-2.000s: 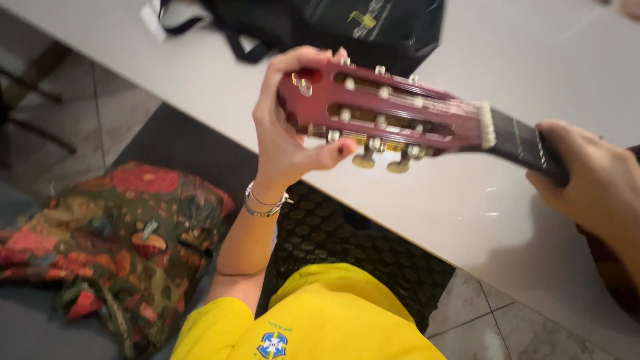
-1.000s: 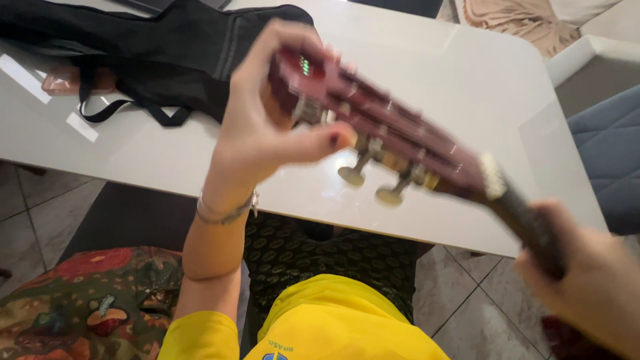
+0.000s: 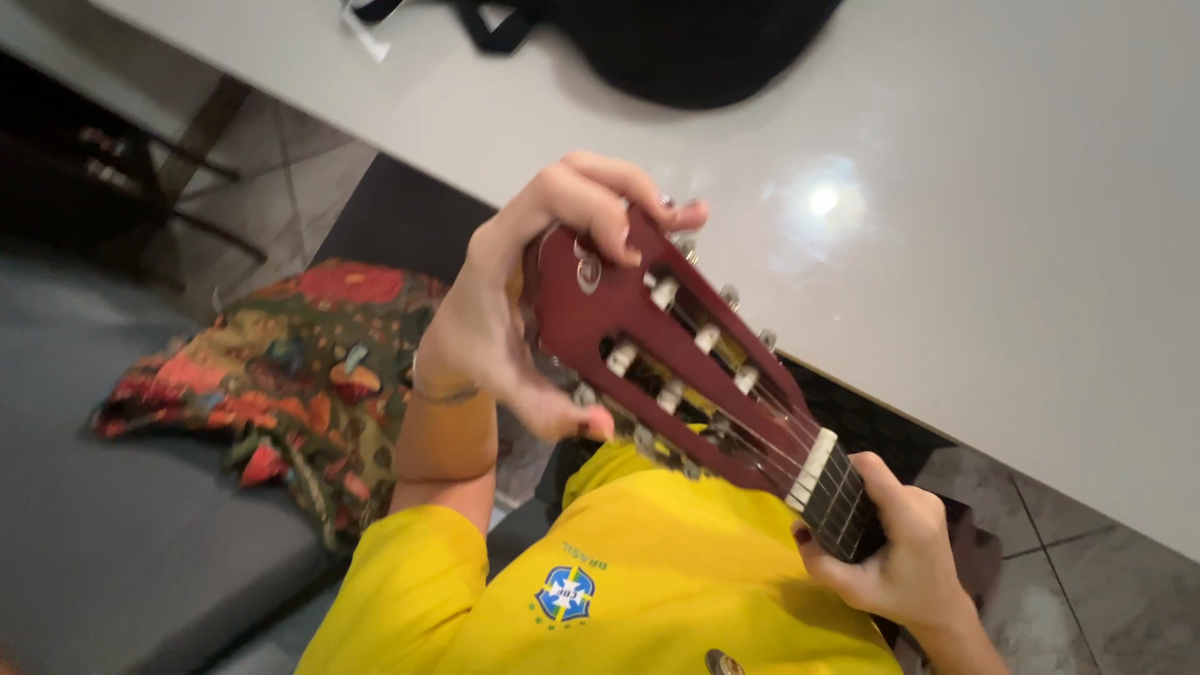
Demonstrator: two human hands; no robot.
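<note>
A classical guitar's dark red headstock [image 3: 647,328] slants across the middle of the head view, its white tuning posts, metal tuners and strings showing. My left hand [image 3: 534,300] curls around the headstock's end, fingers over its upper edge and face; the thumb points out near a lower tuner. Just past the white nut [image 3: 812,469], my right hand [image 3: 895,553] grips the dark fretboard [image 3: 844,516], thumb on the near side and fingers on the far side. The guitar's body is not visible. Behind the headstock is my yellow shirt [image 3: 694,544].
A glossy pale table [image 3: 984,234] spans the top and right. A black bag [image 3: 694,47] lies on it, with a strap [image 3: 492,33] at its left. At left are a flowered cloth [image 3: 319,375] on a grey seat [image 3: 169,497] and thin dark metal legs [image 3: 216,239].
The headstock has come down towards my shirt and its face has turned more to view. Both hands have moved down with it and still hold it. The view has shifted noticeably.
</note>
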